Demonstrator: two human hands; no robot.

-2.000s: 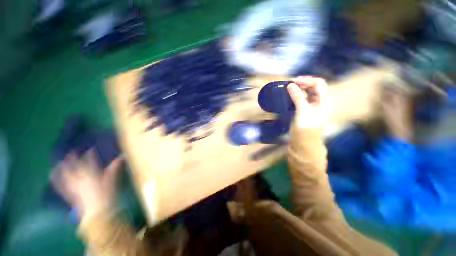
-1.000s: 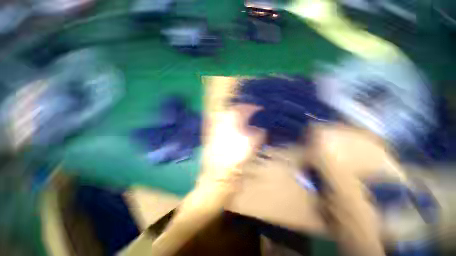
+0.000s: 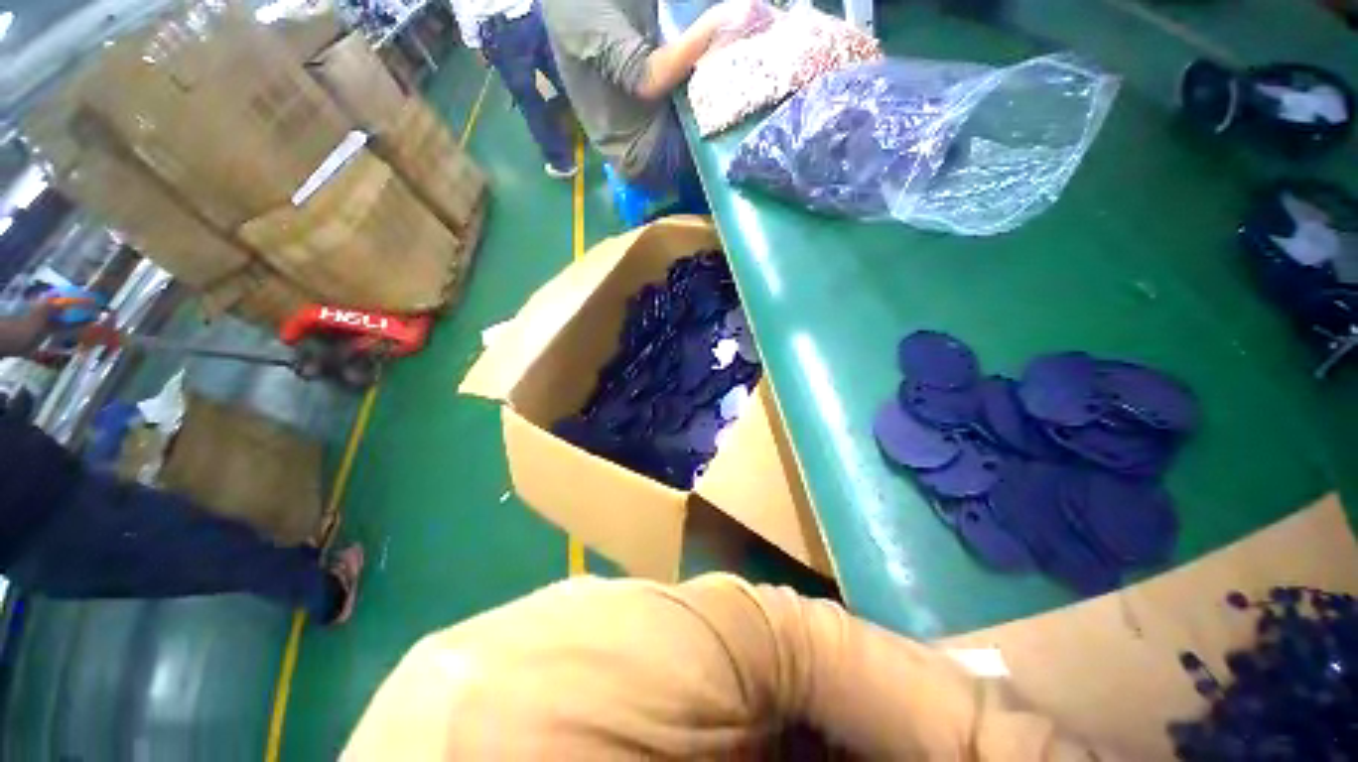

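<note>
A loose pile of dark oval plates lies on the green bench top. The edge of a tan cardboard sheet shows at the lower right, with a heap of small dark parts on it, cut off by the picture's edge. An open carton of dark plates stands below the bench edge. A tan sleeve crosses the bottom centre. Neither of my hands shows.
A clear bag of dark parts lies farther along the bench. Stacked cartons stand by a red pallet jack. A person's leg shows at left; other people are beyond the carton. Dark rounded assemblies are at right.
The view has swung left, bringing the carton and aisle into sight. Both hands have left the picture. The cardboard and heap now sit at the lower right edge.
</note>
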